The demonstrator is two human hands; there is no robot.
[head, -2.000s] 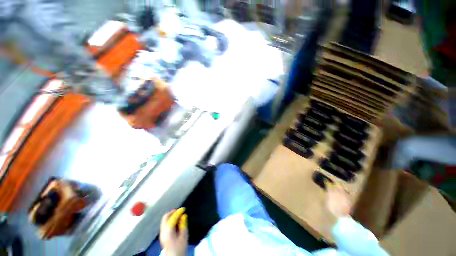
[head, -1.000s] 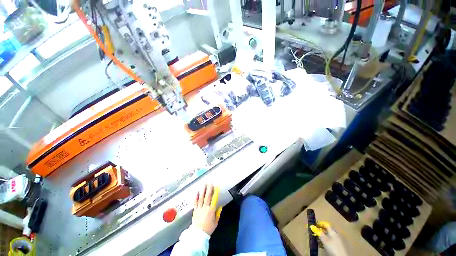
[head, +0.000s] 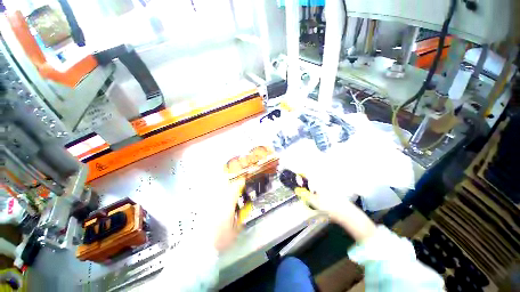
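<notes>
The right orange-brown fixture [head: 252,162] shows no black housing on its top. My left hand [head: 231,219], blurred and with yellow finger cots, is just in front of it, closed on a dark piece that looks like a black housing [head: 246,201], seen nearly edge-on. My right hand [head: 319,199], also with yellow finger cots, holds another black housing [head: 289,178] by its near end, just right of the fixture. The left fixture [head: 114,231] bears a black housing on its top.
The orange guard beam [head: 188,132] runs behind the fixtures. The grey machine head [head: 63,194] stands close to the left fixture. Bagged parts [head: 325,128] and a white sheet [head: 370,165] lie at right. Black housings [head: 442,251] and stacked cardboard sheets [head: 479,222] are low at right.
The housing has left the right fixture. Both hands have moved to that fixture, the right one bringing a housing from the cardboard. The machine head has moved left.
</notes>
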